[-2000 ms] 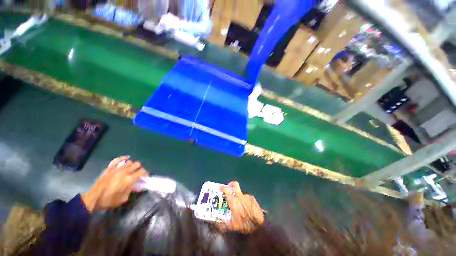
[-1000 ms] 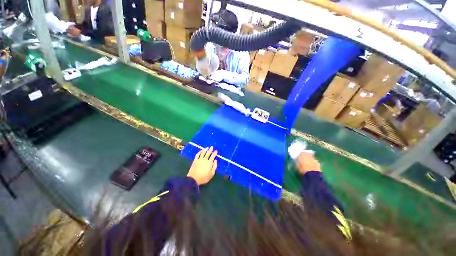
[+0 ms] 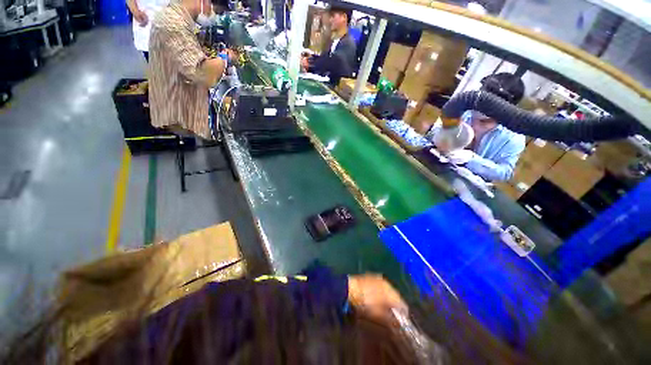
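Note:
My left hand (image 3: 377, 295) is low in the centre, its dark sleeve coming from the left. Its fingers are blurred and partly covered by hair. A pale, shiny, clear streak like plastic (image 3: 414, 333) shows at the fingertips; whether they grip it I cannot tell. My right hand is not in view. A white square unit (image 3: 527, 246) with small dark and coloured parts lies open face up at the far edge of the blue sheet (image 3: 457, 249). Its bagged lead (image 3: 480, 208) trails up and left from it.
A black smartphone (image 3: 330, 222) lies on the dark green bench (image 3: 285, 187). A brown cardboard box (image 3: 189, 256) is at lower left. Dark cases (image 3: 263, 112) stand farther up the bench. A worker in light blue (image 3: 500, 146) sits across the belt (image 3: 364, 160) beneath a black hose (image 3: 542, 121).
The view has swung left, showing the floor and other workers. My left hand is off the blue sheet and lower in the frame. My right hand, seen over the belt before, is out of view.

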